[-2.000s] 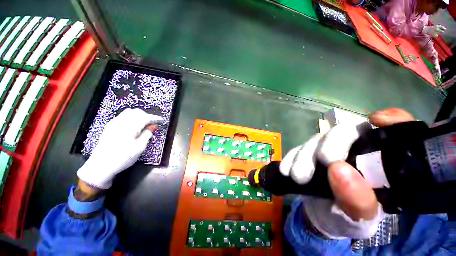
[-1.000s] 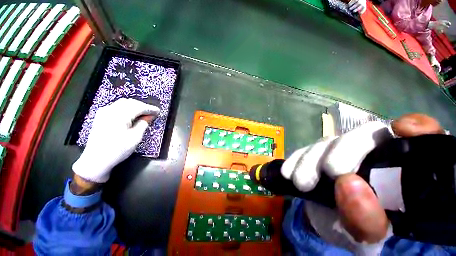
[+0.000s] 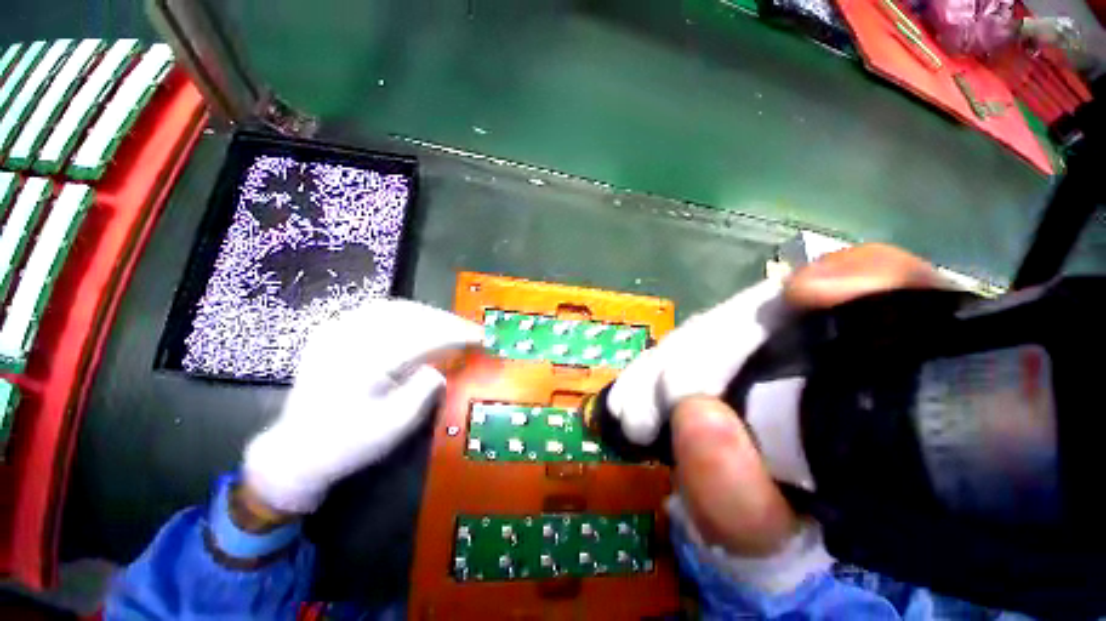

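My right hand (image 3: 728, 425), gloved with bare fingertips, is closed around a black electric screwdriver (image 3: 898, 425). Its yellow-ringed tip is over the right part of the middle circuit board (image 3: 516, 433). My left hand (image 3: 364, 388), in a white glove, is between the screw tray and the orange fixture (image 3: 552, 488), fingertips at the left end of the top board (image 3: 564, 340). Whether it holds a screw cannot be seen. The bottom board (image 3: 552, 548) lies in its recess. The black screw tray (image 3: 410, 231) holds many silvery screws (image 3: 231, 328), with dark bare patches.
Rows of white-topped green bars (image 3: 46, 279) stand on a red tray (image 3: 121, 255) at the left. A metal upright (image 3: 206, 55) is behind the screw tray. Across the bench (image 3: 582, 109), a person's pink sleeve (image 3: 970, 22) is by a red board (image 3: 904, 73). A pale ribbed object is partly hidden behind my right hand.
My left hand has moved from the screw tray rightward to the fixture's left edge. The screwdriver has shifted slightly left along the middle board. The view has shifted a little.
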